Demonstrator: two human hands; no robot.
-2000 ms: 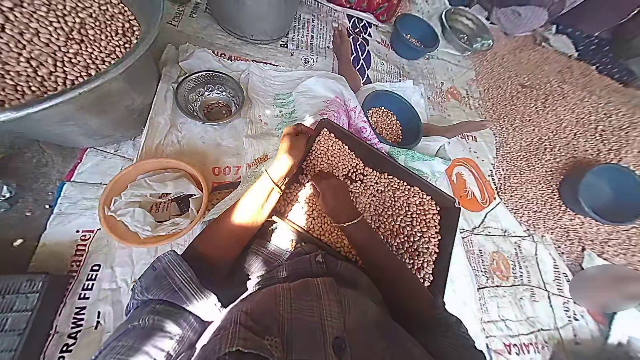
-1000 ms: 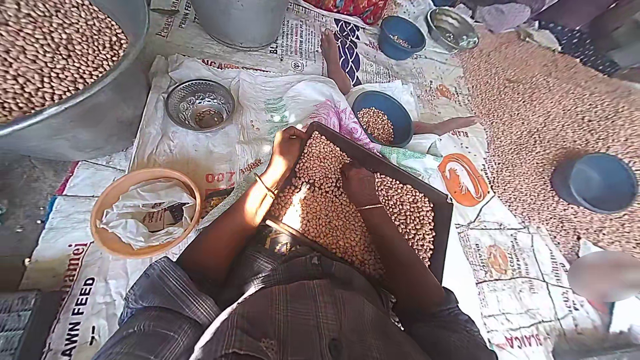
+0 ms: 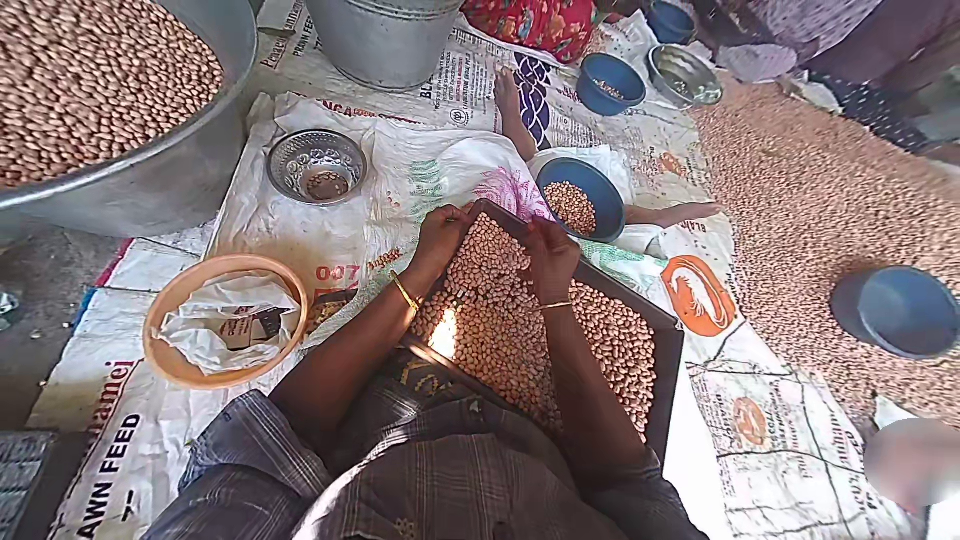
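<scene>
A dark rectangular tray (image 3: 666,360) full of peanut kernels (image 3: 502,322) lies across my lap, turned at an angle. My left hand (image 3: 442,236) grips the tray's rim near its far corner. Over the far edge of the tray, my right hand (image 3: 551,251) has its fingers bent together at the rim; whether kernels are between them cannot be told. Just beyond my right hand stands a blue plastic bowl (image 3: 611,199) partly filled with kernels. A patterned metal bowl (image 3: 281,161) with a few kernels rests farther left.
A large metal tub (image 3: 187,161) of kernels and a metal bucket (image 3: 386,45) stand at the upper left. An orange basin (image 3: 161,360) holds a white bag. Kernels (image 3: 810,195) cover the floor at right, with a blue tub (image 3: 862,307) on them. Another person's legs (image 3: 514,112) extend beyond the tray.
My right hand has moved from over the kernels in the tray to its far edge. My left hand stays near the far corner.
</scene>
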